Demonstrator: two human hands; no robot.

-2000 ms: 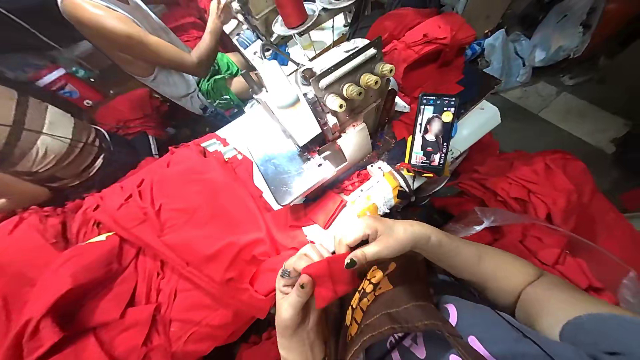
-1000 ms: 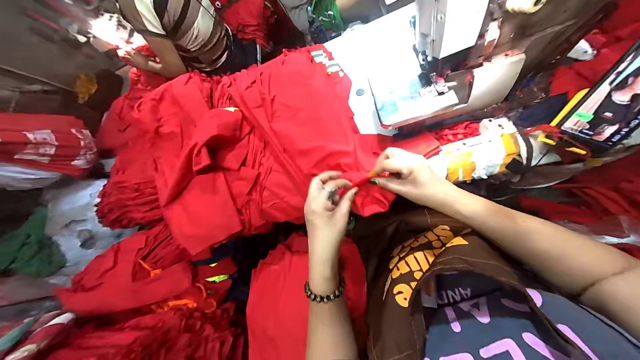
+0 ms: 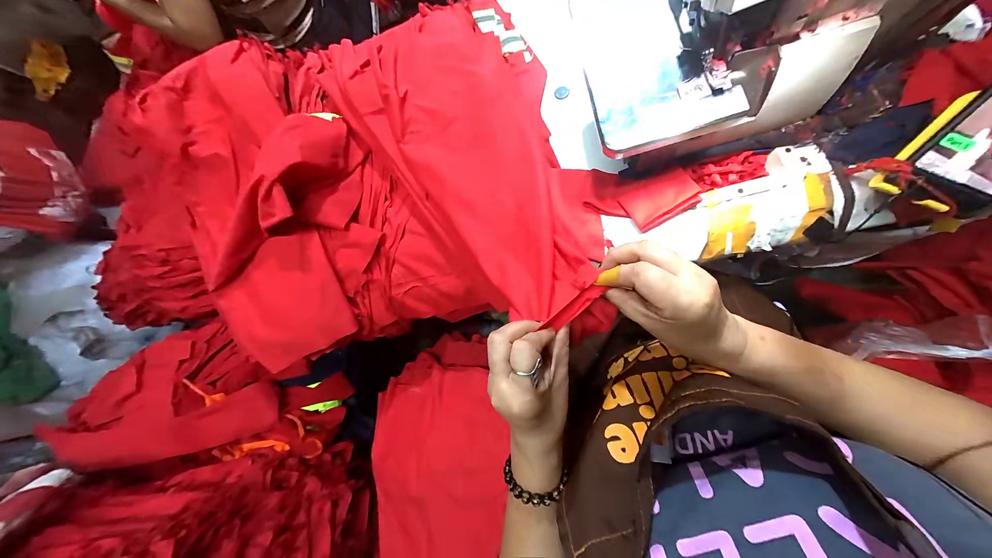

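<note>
My left hand (image 3: 531, 376), with a ring and a beaded bracelet, pinches the lower edge of a red fabric piece (image 3: 465, 178). To its right and slightly higher, my right hand (image 3: 670, 302) grips the same edge, with a small yellow item (image 3: 608, 277) at its fingertips; whether that is a tag or a finger cover I cannot tell. The edge is stretched between both hands. The rest of the cloth lies over a heap beside the sewing machine (image 3: 713, 85). A narrow red strip (image 3: 659, 198) rests below the machine's plate.
Bundles of red cut fabric (image 3: 217, 480) fill the lower left, and more red cloth (image 3: 442, 449) hangs near my left wrist. A lit screen device (image 3: 957, 147) stands at the right edge. Part of another person's arm (image 3: 182, 23) shows at the upper left.
The view has swung down and left since the first frame. My hands, close together on the cloth in both earlier frames, now hold its edge farther apart.
</note>
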